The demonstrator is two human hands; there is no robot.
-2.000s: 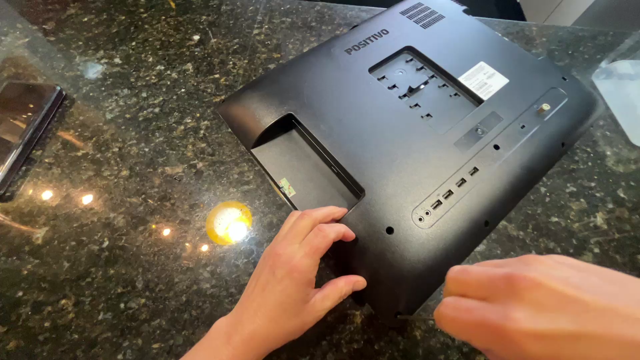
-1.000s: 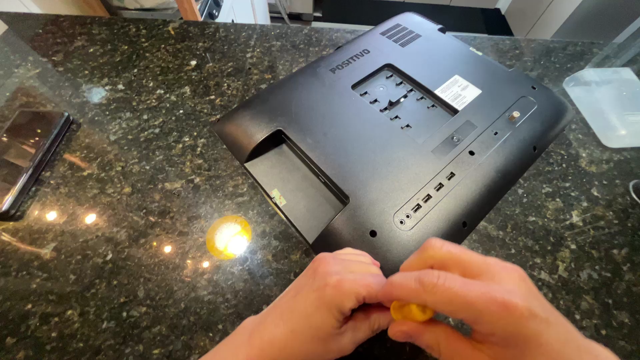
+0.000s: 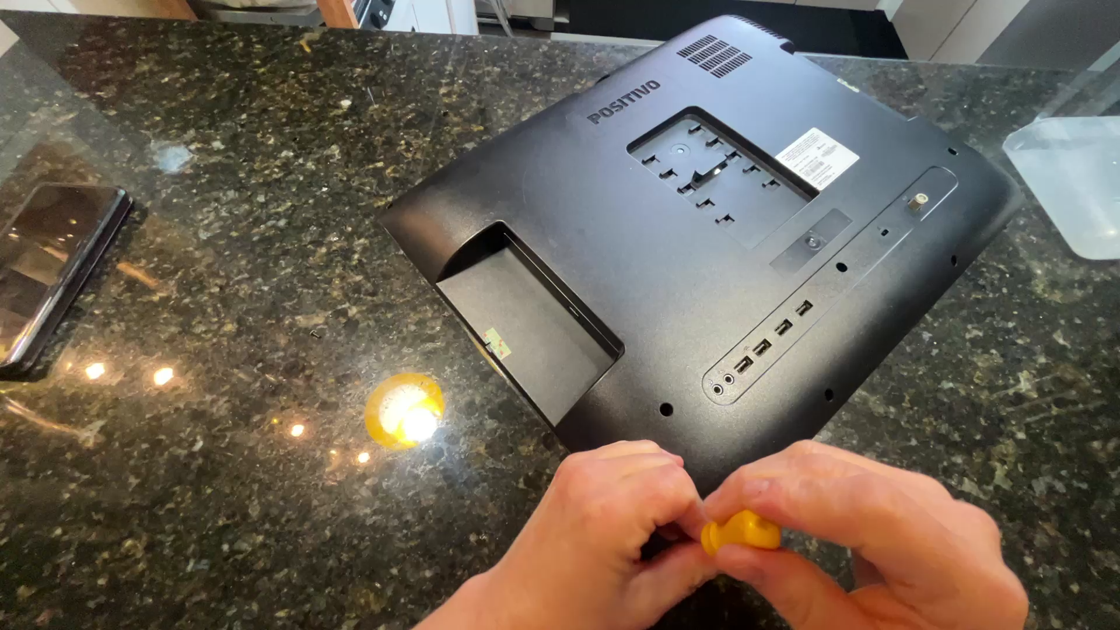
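Note:
A black Positivo all-in-one computer (image 3: 560,192) lies with its back panel up on the counter, its near corner toward me. My right hand (image 3: 875,534) pinches a small yellow handle (image 3: 742,532), probably a screwdriver's, between thumb and fingers. Right beside it, my left hand (image 3: 612,525) is curled at the near corner of the computer, its fingertips close to the yellow handle. What the left fingers hold, if anything, is hidden, and so is the far end of the yellow tool. Ports and screw holes show on the panel.
The speckled dark granite counter (image 3: 262,219) carries a black smartphone (image 3: 57,271) at the left and a translucent plastic container or lid (image 3: 1072,184) at the right. A tiny dark screw (image 3: 316,333) appears to lie left of the computer. Lamp reflections shine on the stone.
My hands, apart two seconds ago, have come together at the computer's near corner. The yellow handle, not visible in the oldest frame, now shows in my right hand. The view has tilted up somewhat.

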